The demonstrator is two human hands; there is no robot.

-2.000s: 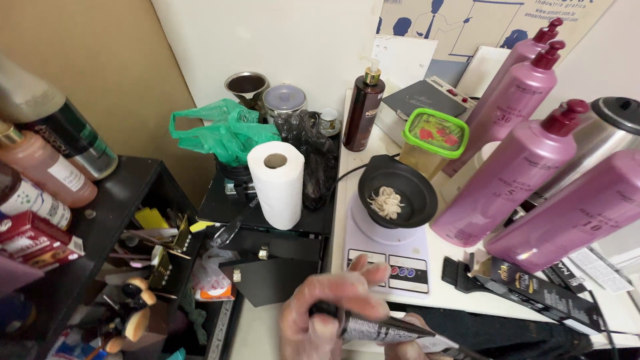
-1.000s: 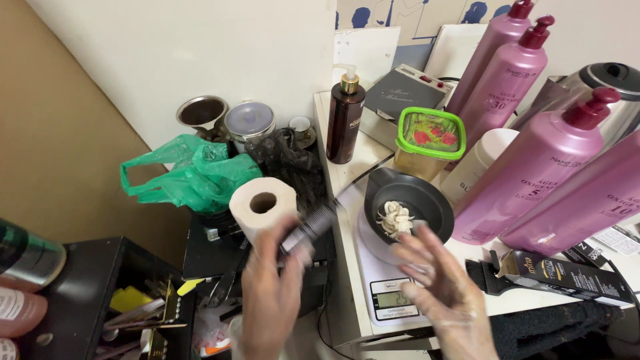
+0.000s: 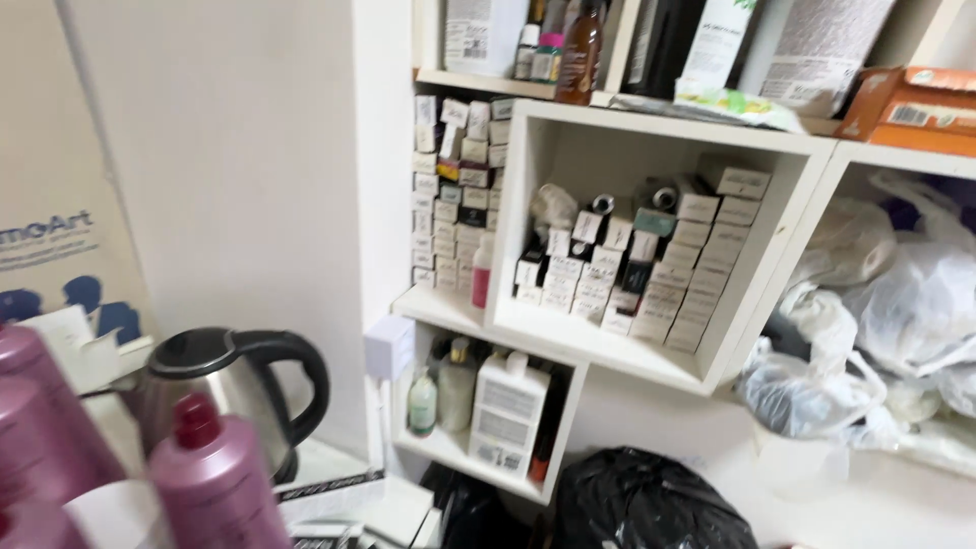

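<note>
Neither my left hand nor my right hand shows in the head view. At the lower left stand several pink plastic bottles (image 3: 217, 488) with red caps, beside a steel electric kettle (image 3: 221, 381) with a black handle. Stacks of small white cartons (image 3: 686, 267) fill a white cube shelf (image 3: 610, 347) on the wall. More small cartons (image 3: 457, 206) are piled to its left, with a small bottle with pink contents (image 3: 481, 274) in front of them. A lower cubby (image 3: 488, 480) holds a white bottle (image 3: 507, 419) and a pale green bottle (image 3: 422, 404).
Plastic bags (image 3: 907, 305) bulge from the right-hand shelf, below an orange box (image 3: 930, 114). A black garbage bag (image 3: 648, 503) sits under the shelves. An amber bottle (image 3: 579, 57) stands on the upper shelf. Printed cartons (image 3: 335, 488) lie on the counter by the kettle.
The view has swung far to the right, onto the wall shelves. Both hands, seen one second ago over the counter near the black bowl and scale, are out of view.
</note>
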